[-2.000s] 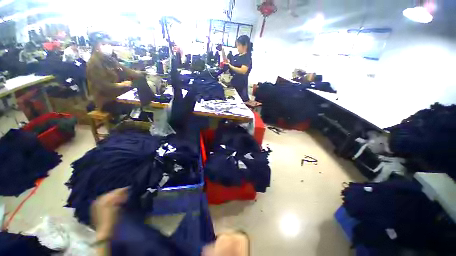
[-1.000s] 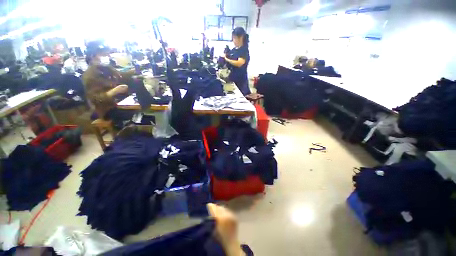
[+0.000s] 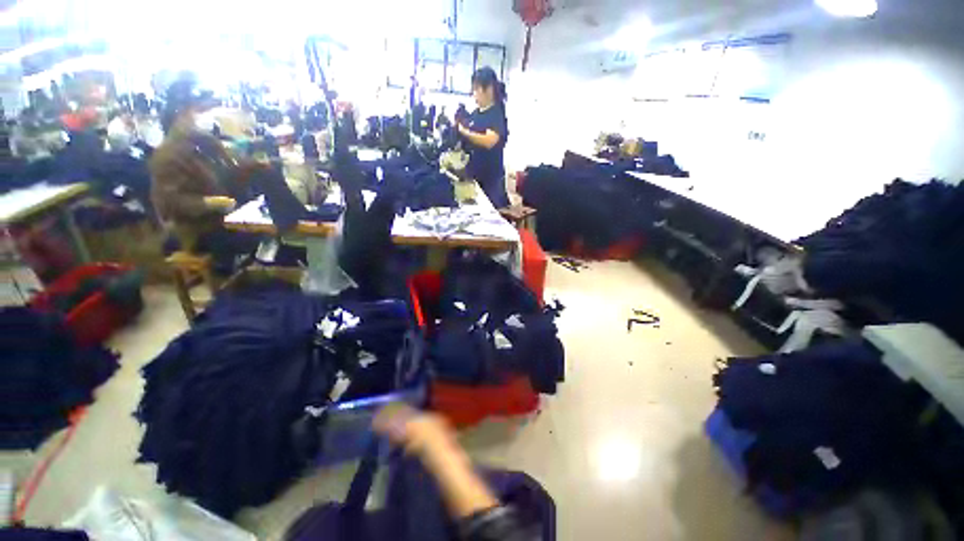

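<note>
My right hand (image 3: 414, 431) reaches in from the bottom, blurred, at the near rim of a blue crate (image 3: 344, 439). Dark navy cloth hangs just below and left of the fingers; I cannot tell whether they grip it. My left hand is not in view. A large fanned pile of navy garment pieces (image 3: 233, 396) lies left of the crate, and navy pieces with white slips lie in it. A red crate (image 3: 486, 399) beside it holds more navy pieces (image 3: 492, 333). A dark rounded shape at the bottom edge is unclear.
Two people are at the white machine tables (image 3: 455, 224) ahead, one seated and one standing. A long white table (image 3: 729, 211) runs along the right. Navy bundles (image 3: 830, 407) fill a blue crate at right. A plastic bag (image 3: 148, 518) and another navy pile (image 3: 48, 370) are at left.
My left hand, seen two seconds ago, is out of the picture. My right hand has moved left and up to the blue crate's rim. The navy cloth stretched across the bottom is no longer there.
</note>
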